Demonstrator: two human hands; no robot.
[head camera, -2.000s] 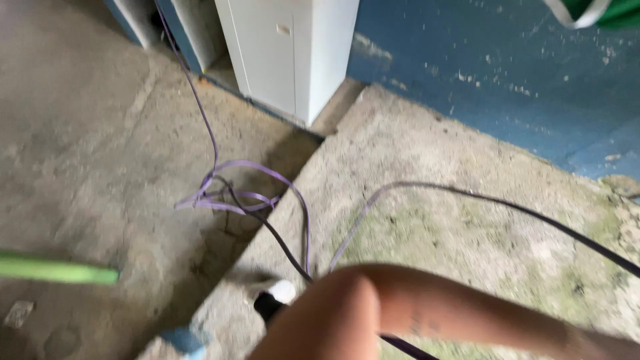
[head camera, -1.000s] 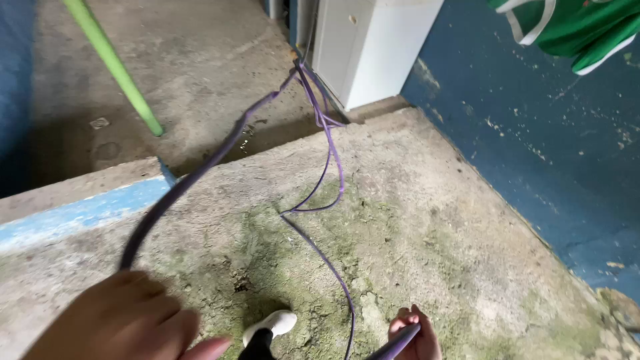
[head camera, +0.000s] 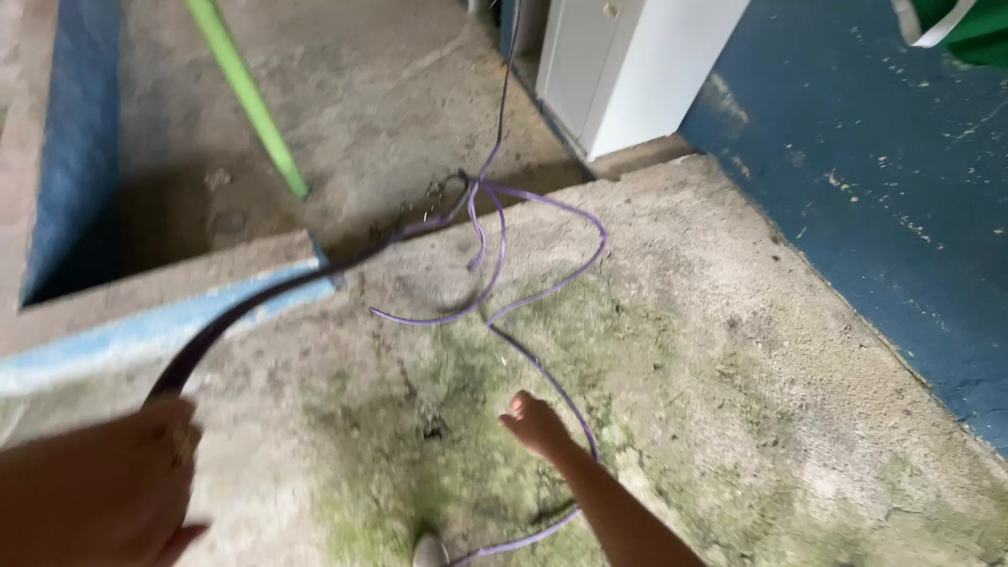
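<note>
A purple cord (head camera: 551, 291) runs in loose loops over the mossy concrete floor, gathered near the floor's edge. At the lower left, my left hand (head camera: 102, 480) is closed around a dark, taut stretch of it that leads up toward the loops. My right hand (head camera: 535, 425) hangs at lower centre with its fingers curled; nothing shows in it. Part of the cord passes behind the right forearm and comes out near the bottom edge.
Beyond the concrete edge lies a lower floor with a green pole (head camera: 252, 102). A white cabinet (head camera: 630, 79) stands at the top beside a blue wall (head camera: 866, 197). Green cloth (head camera: 976, 39) hangs at the top right. A shoe tip (head camera: 429, 551) shows at the bottom.
The right hand held the cord one second ago; that hand has let go and reaches farther forward. More loops lie spread over the concrete edge. The left hand still grips the cord.
</note>
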